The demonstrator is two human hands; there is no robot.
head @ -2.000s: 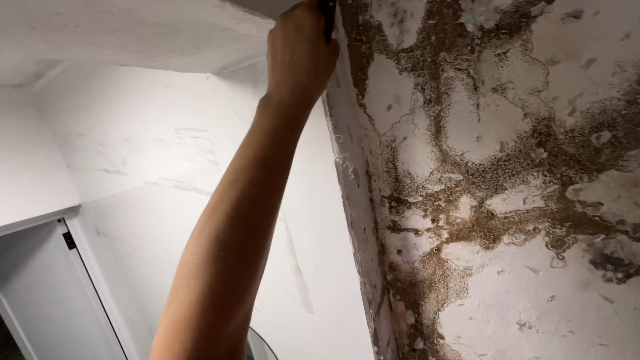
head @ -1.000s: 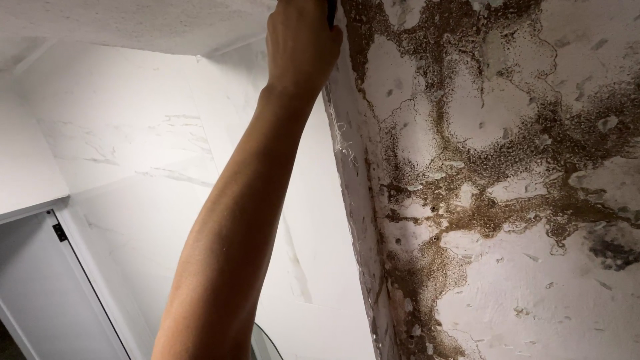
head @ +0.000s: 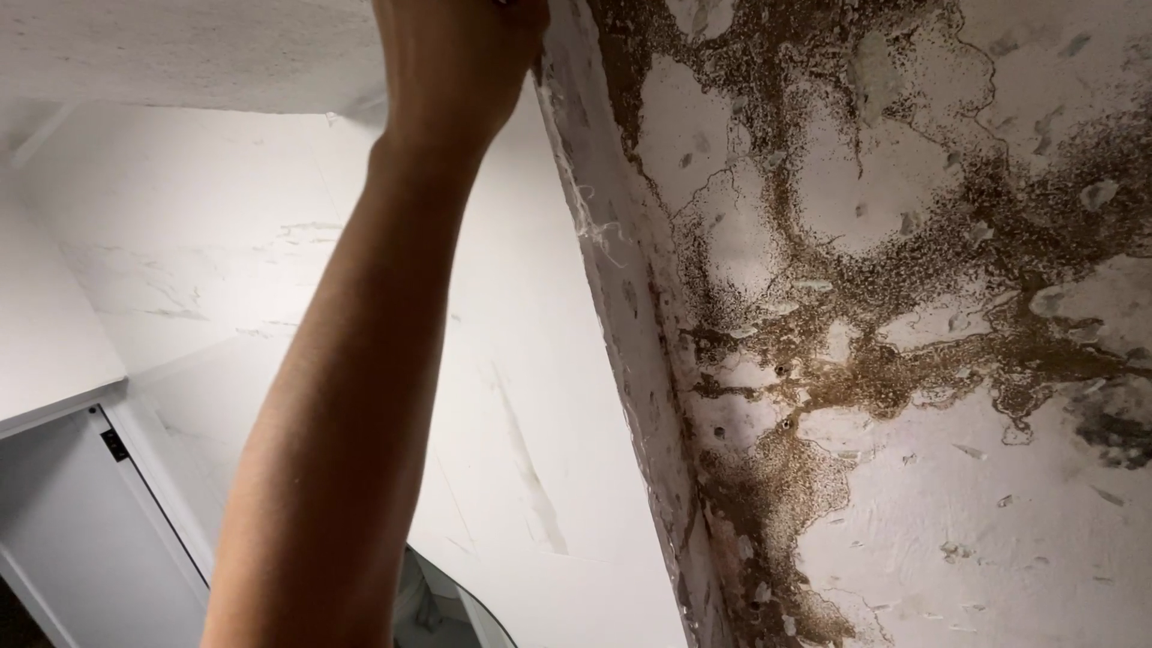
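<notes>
My left hand [head: 463, 67] is raised at the top edge of the view, its back toward me and its fingers mostly cut off. It is curled beside the upper end of the narrow plastered edge [head: 621, 297] of a wall. A dark object, seen in the earlier frames at the thumb side, barely shows now; its kind cannot be told. To the right is the damaged wall face [head: 936, 504], with brown stains, peeling paint and pitted plaster. My right hand is out of view.
White marble-patterned panels [head: 522, 360] stand behind my forearm. A rough whitish overhead surface [head: 198, 54] spans the upper left. At lower left is a pale door [head: 81, 531] with a black hinge [head: 113, 445]; a dark-rimmed curved pane [head: 454, 603] shows at the bottom.
The view has shifted slightly. My left hand stays raised by the wall's edge; the dark object that showed at its right side earlier is now mostly hidden or cut off.
</notes>
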